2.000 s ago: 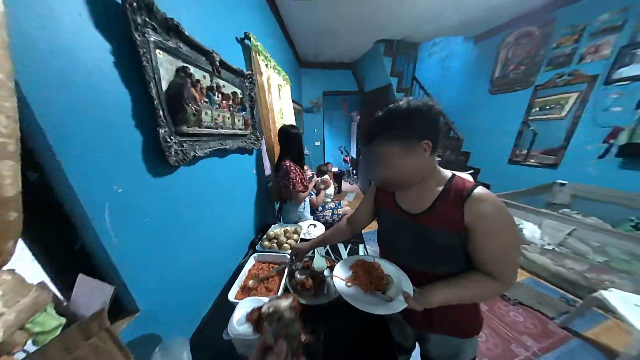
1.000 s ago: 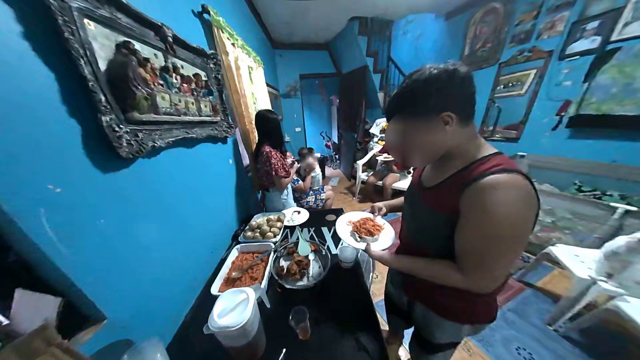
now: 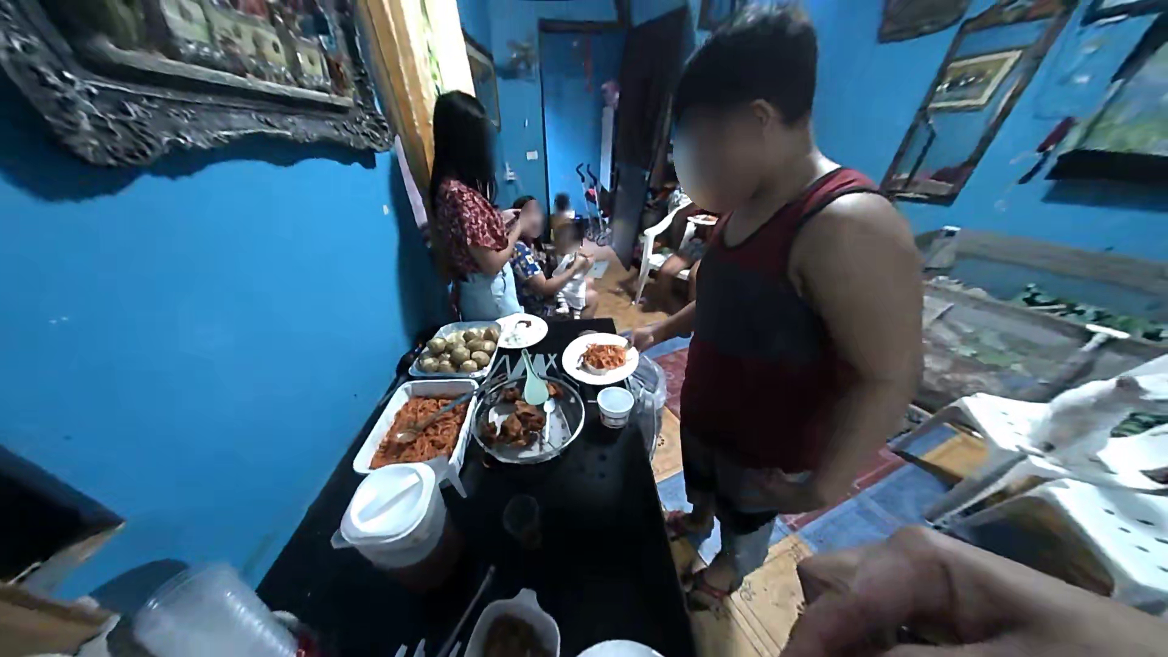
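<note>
One of my hands, apparently my right hand [image 3: 949, 602], enters at the lower right with curled fingers, beyond the table's right edge; whether it holds anything is hidden. My left hand is out of the frame. On the black table [image 3: 584, 520] stand a lidded plastic pitcher [image 3: 392, 511], a white tray of red noodles [image 3: 424, 433], a round metal tray [image 3: 570, 433] with brown food, a pale green serving spoon [image 3: 535, 388] and a tub of round items [image 3: 461, 351]. A person in a tank top touches a plate of noodles [image 3: 602, 358] near a white cup [image 3: 615, 406].
The person [image 3: 766, 319] stands right of the table. White plastic chairs [image 3: 1077, 520] are at the right. A clear glass [image 3: 522, 520], a white bowl [image 3: 516, 630] and stacked plastic cups [image 3: 214, 616] are near. A blue wall [image 3: 210, 347] borders the left; other people are farther back.
The person's plate has gone from being held above the table's right side to the tabletop. A hand of mine has come into view at the lower right. The view has moved nearer the person.
</note>
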